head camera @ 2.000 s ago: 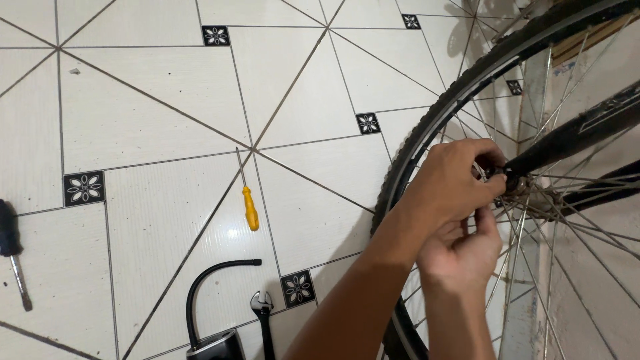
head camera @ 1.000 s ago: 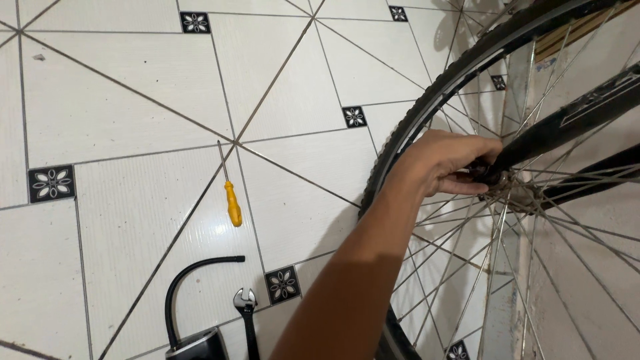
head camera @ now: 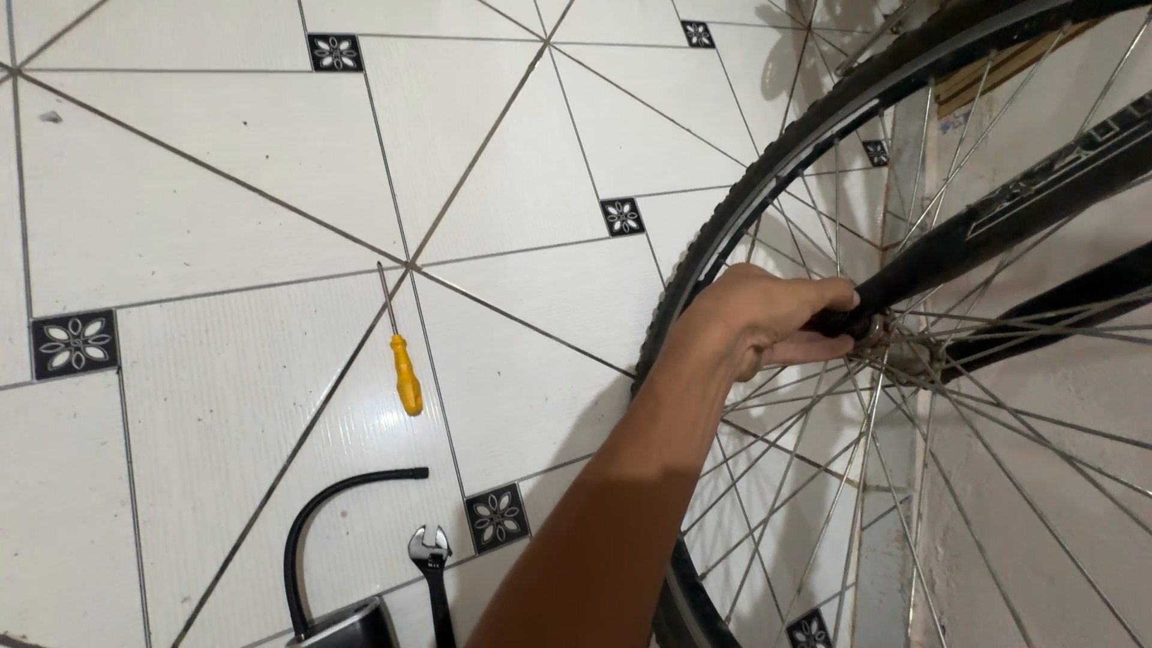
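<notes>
My left hand reaches in from the bottom, its thumb and fingers closed around the dark lower end of the bicycle fork, beside the wheel hub. The fingers hide most of the part they grip. Around the hub, thin metal spokes fan out to the black-tyred wheel. My right hand is out of view. Left of my arm, a yellow-handled screwdriver and an adjustable wrench lie on the tiled floor, the wrench with its jaws toward the top.
A curved black hose runs from a black and silver device at the bottom edge. The second fork leg passes behind the spokes. A pale wall stands at the right, close to the wheel.
My right hand, beside my left at the hub two seconds ago, has left the view. My left hand remains at the fork end. The view has shifted, and the dark-handled tool at far left is out of frame.
</notes>
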